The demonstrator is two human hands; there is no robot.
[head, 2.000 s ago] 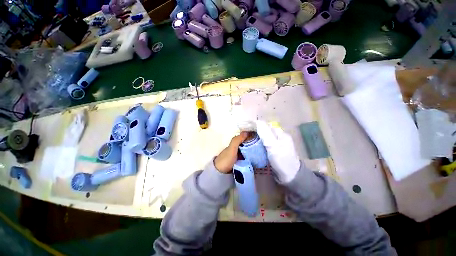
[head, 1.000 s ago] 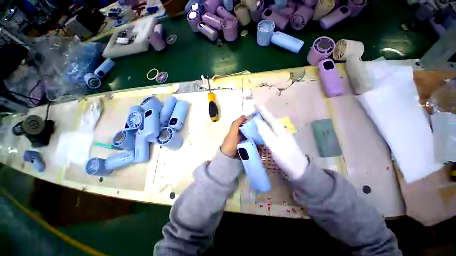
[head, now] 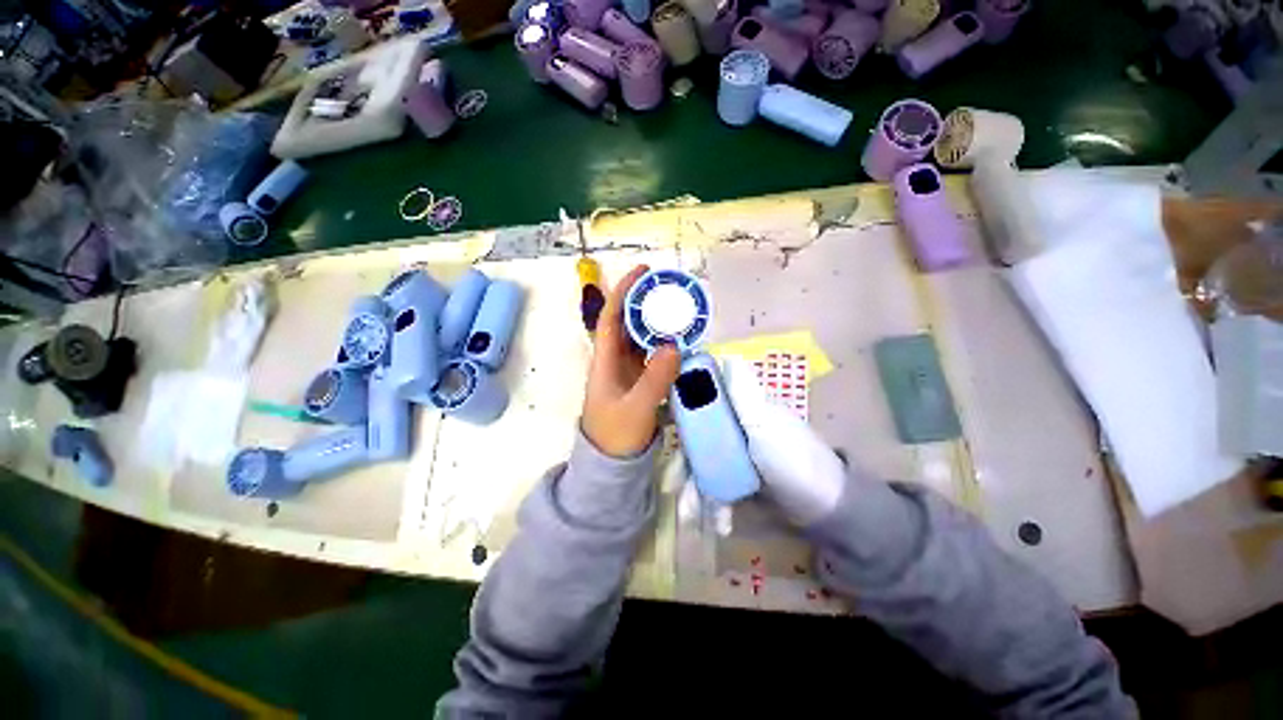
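A light blue handheld fan [head: 715, 431] is held up over the bench, its round spoked grille [head: 667, 311] facing up and a dark oval window on its handle. My left hand [head: 626, 390], bare, grips the fan's head from the left. My right hand [head: 781, 447], in a white glove, holds the handle from the right and below; some of its fingers are hidden under the handle. A white sticker sheet [head: 782, 380] with rows of red marks lies on a yellow backing sheet [head: 805, 342], partly covered by my right hand.
A pile of blue fans [head: 408, 352] lies left. A screwdriver [head: 590, 293] lies behind my left hand. A grey-green pad [head: 917, 388], a purple fan [head: 930, 217] and white sheeting [head: 1112, 338] are right. The dark green surface [head: 563, 176] beyond holds heaped fans.
The fan's head has turned so its grille faces up. My gloved hand has moved from the head down to the handle, and the sticker sheet shows more.
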